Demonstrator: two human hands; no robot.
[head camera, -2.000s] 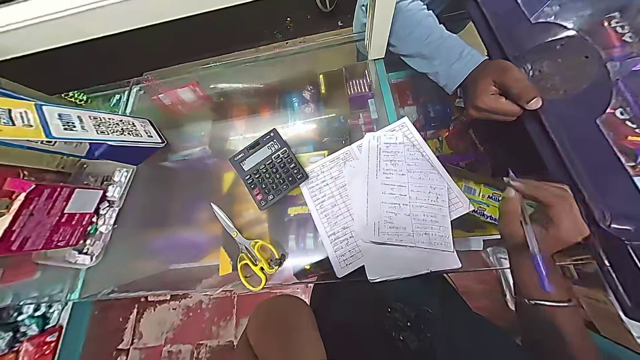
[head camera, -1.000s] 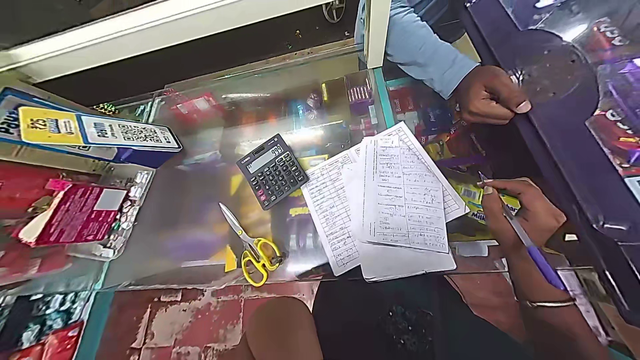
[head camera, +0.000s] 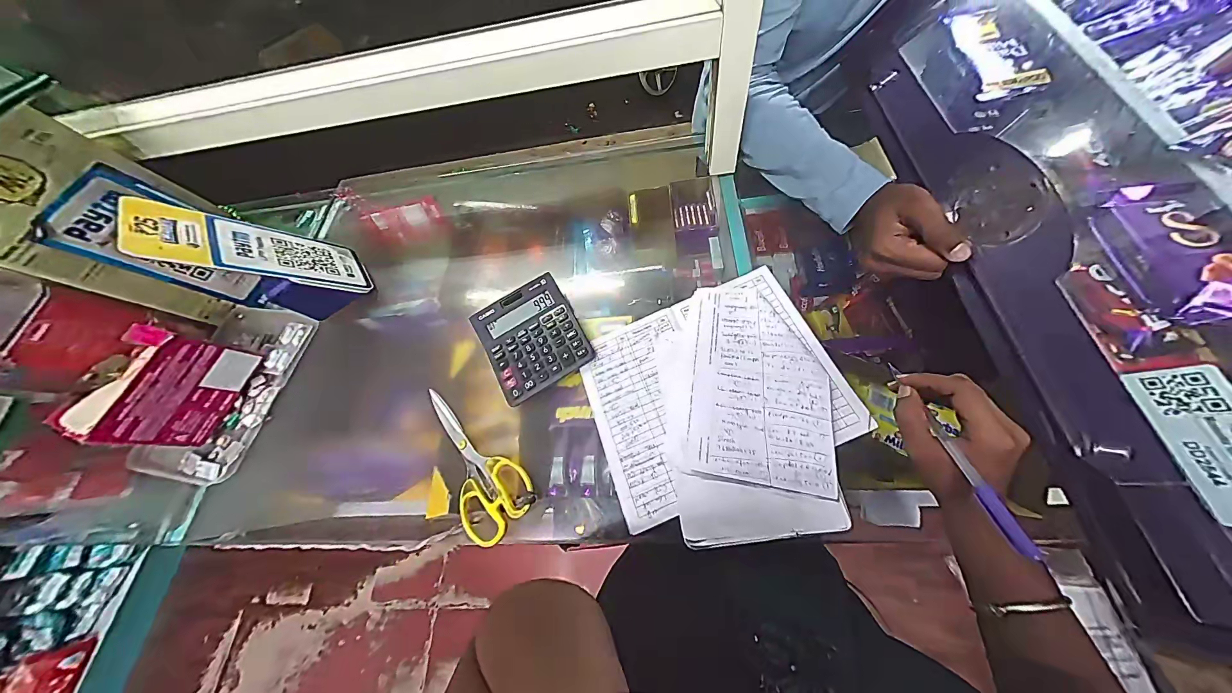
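Note:
My right hand (head camera: 967, 433) holds a ballpoint pen (head camera: 962, 462) with a purple lower part, its tip up and left, to the right of several handwritten sheets (head camera: 765, 385). The sheets overlap on the glass counter (head camera: 385, 385). Left of them lies a Casio desk calculator (head camera: 532, 337), tilted, with digits on its display. Below it, scissors with yellow handles (head camera: 481, 481) rest with their blades slightly apart, pointing up and left. My left hand is not in view; a bare knee or limb shows at the bottom edge.
At the left stand a payment code stand (head camera: 241, 241) and a plastic tray (head camera: 217, 467) of small items with a pink box. Another person's hand (head camera: 905, 231) in a blue sleeve rests at the dark display case (head camera: 1020, 318). A white frame (head camera: 736, 87) rises behind the counter.
My right hand keeps its hold on the pen, which has tilted since the first frame. The papers, calculator and scissors lie as before.

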